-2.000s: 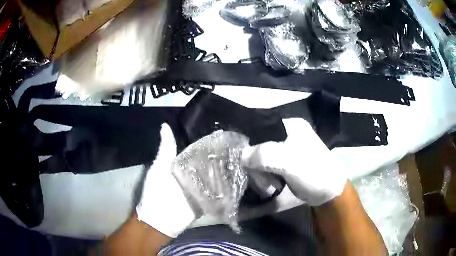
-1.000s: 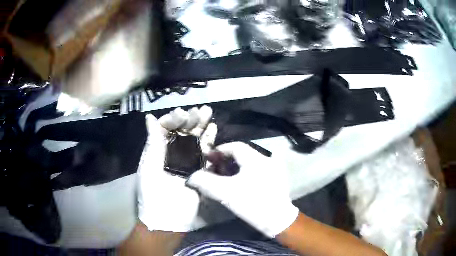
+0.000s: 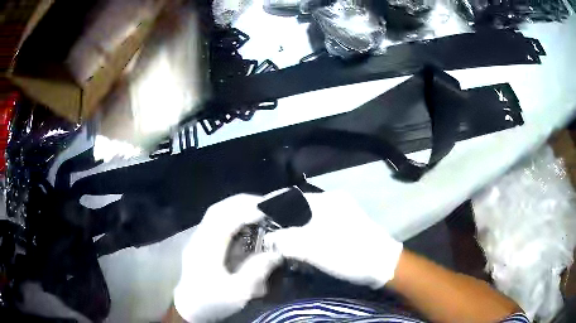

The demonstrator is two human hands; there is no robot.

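My left hand (image 3: 221, 258), in a white glove, is closed around a dark, shiny buckle (image 3: 243, 243), mostly hidden by the fingers. My right hand (image 3: 338, 236), also gloved, touches it from the right and grips a black strap end (image 3: 285, 207) that stands up between the hands, at the buckle's upper edge. Whether the strap passes through the buckle cannot be told. Stacked black straps (image 3: 215, 165) lie across the table behind the hands, one looped up at the right. Their right ends carry white marks.
Black slide adjusters (image 3: 218, 120) lie behind the straps. An open carton (image 3: 60, 94) and clear bags (image 3: 165, 82) are back left, wrapped bundles (image 3: 350, 28) at the back. A dark strap heap (image 3: 79, 265) is left, crumpled plastic (image 3: 524, 221) lower right.
The clear wrap seen earlier around the buckle has left the hands. The buckle lay in my open left palm; now my left fingers close around it and my right hand holds a strap end against it.
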